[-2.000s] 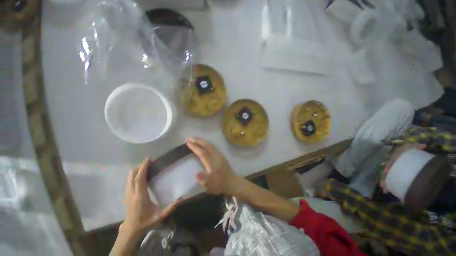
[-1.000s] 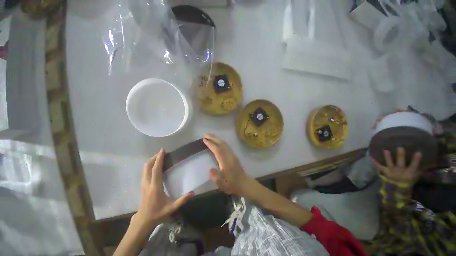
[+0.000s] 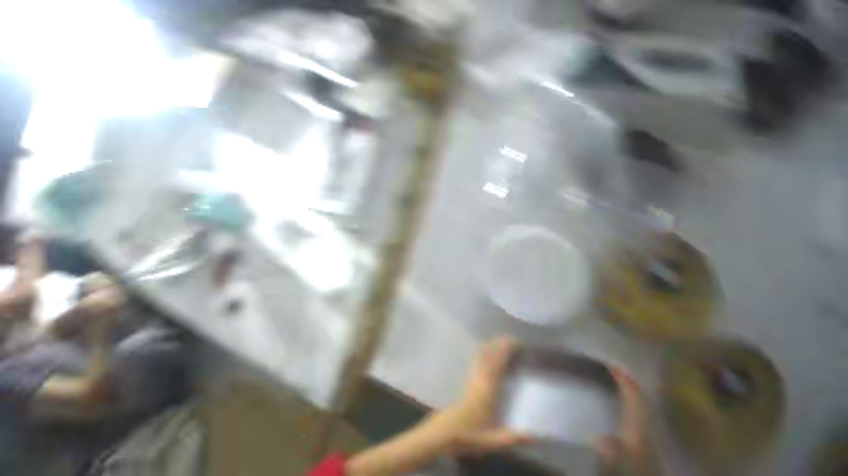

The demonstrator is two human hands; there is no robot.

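The frame is blurred. A white drum-shaped housing [image 3: 561, 409] with a dark brown band along its far side is held at the table's near edge. My left hand [image 3: 485, 395] grips its left side. My right hand [image 3: 632, 423] grips its right side, partly cut off by the bottom edge. A round white cup [image 3: 539, 276] stands on the table just beyond the housing. Two gold base shells lie to the right, one farther away [image 3: 683, 311] and one nearer [image 3: 755, 423], each with a dark square part.
A clear plastic bag [image 3: 549, 139] lies beyond the cup, beside a dark round piece [image 3: 651, 149]. A brown patterned strip [image 3: 395, 251] divides the tables. Another person's arms [image 3: 84, 344] are at the far left, near a bright light.
The view has swung left, so the table things now appear farther right, and the left table and another person show. Both my hands still hold the housing.
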